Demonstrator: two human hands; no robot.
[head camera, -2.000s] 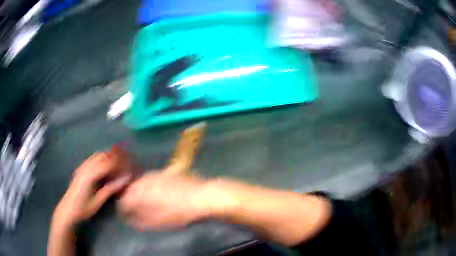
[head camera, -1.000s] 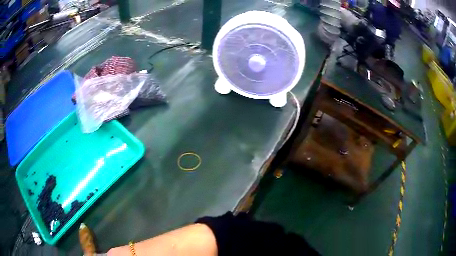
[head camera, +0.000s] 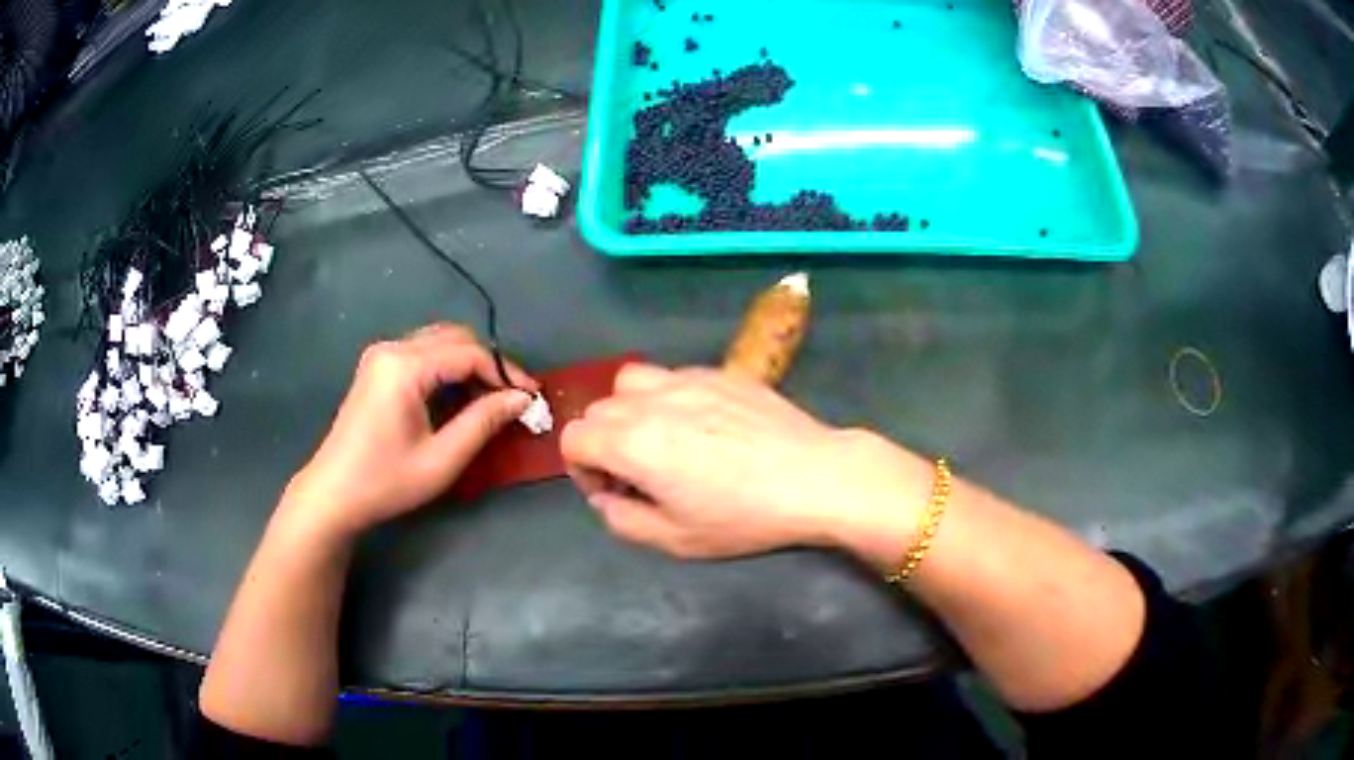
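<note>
My left hand (head camera: 431, 423) pinches a corded piece (head camera: 535, 414) by its white square end between thumb and forefinger. Its thin black cord runs up and to the left. The white end is over the flat red-brown block (head camera: 512, 463), partly covered by both hands. My right hand (head camera: 676, 460) is on the block's right side with its fingers curled. A stubby tan-brown wooden handle (head camera: 772, 330) with a pale tip sticks out above the right hand; its lower part is hidden. The right fingertips are hidden, so I cannot tell whether they grip the tool.
A teal tray (head camera: 861, 248) holding small black parts (head camera: 713, 164) lies behind the hands. A pile of corded pieces (head camera: 164, 364) lies left, more at the far left edge. Set-apart white ends (head camera: 544, 190) lie left of the tray. A clear bag (head camera: 1106, 57) and yellow rubber band (head camera: 1194, 382) are right.
The view has swung back from the right, where the fan and a side table showed, to the hands. Both hands are visible over the block again, with the white end in my left fingers.
</note>
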